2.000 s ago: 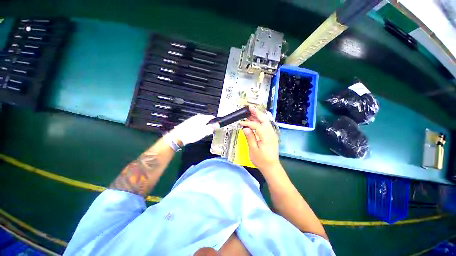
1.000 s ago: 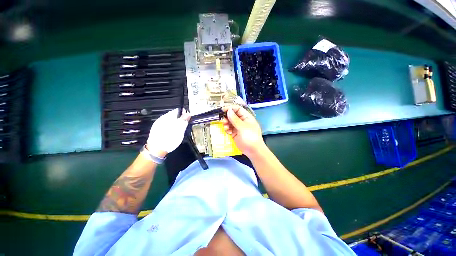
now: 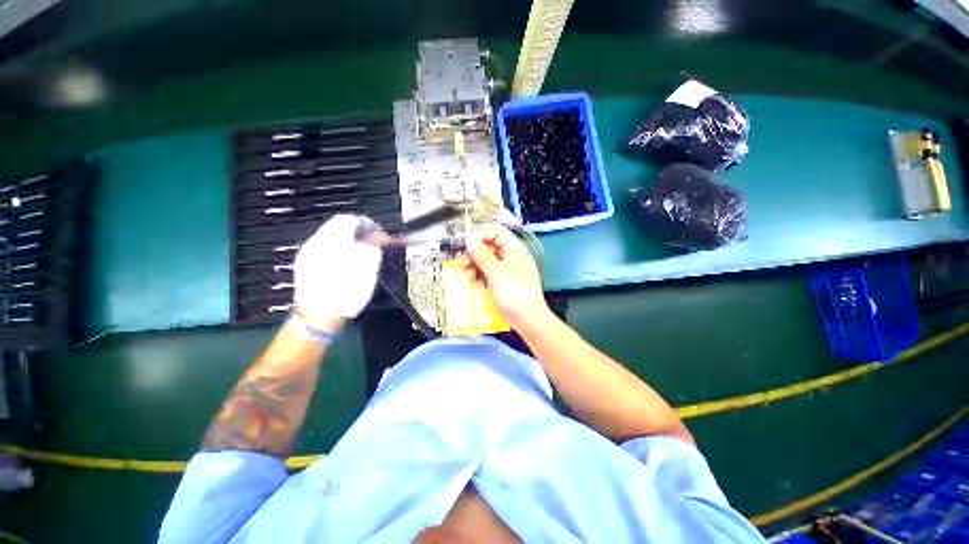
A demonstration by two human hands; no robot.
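Observation:
My left hand (image 3: 338,268), in a white glove, is closed on a long black part (image 3: 420,231) that spans to my right hand over the near half of the silver-grey fixture (image 3: 423,159). The part is blurred. My bare right hand (image 3: 497,266) has its fingertips together at the part's right end, above the yellow pad (image 3: 471,303). Whether it also pinches a small piece is too blurred to tell. A thin dark strip hangs below my left hand beside the fixture's near end.
The slotted black tray (image 3: 260,223) with long parts lies left of the fixture, another tray (image 3: 48,255) farther left. A blue bin (image 3: 607,181) of small black parts stands right of the fixture. Two dark plastic bags (image 3: 696,207) and a metal-yellow unit (image 3: 916,175) lie farther right.
The view has swung, and the fixture now appears farther left than at first. The long part has turned between my hands, and my left hand's back now faces up.

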